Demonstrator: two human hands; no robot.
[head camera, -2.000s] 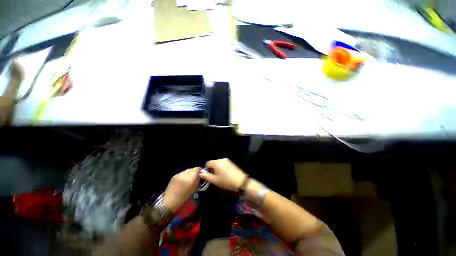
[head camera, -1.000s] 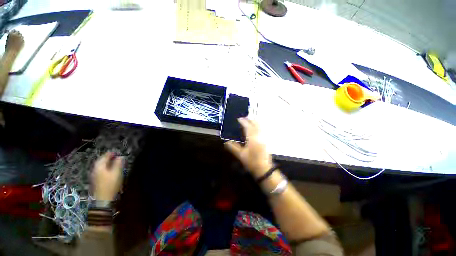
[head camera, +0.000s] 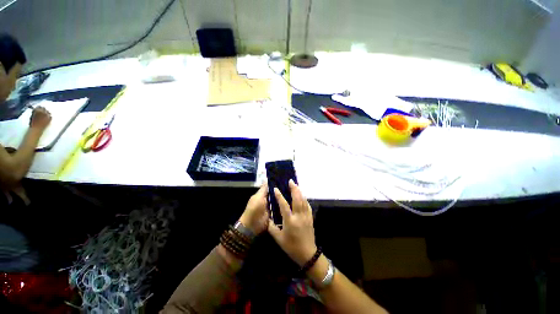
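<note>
A black smartphone (head camera: 282, 173) with a dark screen is held at the bench's front edge, right of the black tie box. My left hand (head camera: 255, 211) grips its left side. My right hand (head camera: 296, 224) lies over its lower part and right side, fingers on the screen. The black tie box (head camera: 227, 159) on the bench holds many thin white strips. Loose white cables (head camera: 405, 175) lie on the bench at right, one looping over the front edge. Finished coils (head camera: 113, 270) lie in a tangled heap low at left.
Red-handled pliers (head camera: 335, 114) lie on the dark mat. A yellow and orange tape roll (head camera: 396, 127) stands right of them. Scissors (head camera: 98, 138) lie at left. A cardboard sheet (head camera: 236, 86) is at the back. A person (head camera: 18, 147) at far left has a hand on a notebook (head camera: 61, 122).
The coil held two seconds ago is gone from my hands. My left hand has moved from the coil heap to the phone. The phone is lifted from the bench in both hands. The view has tilted up.
</note>
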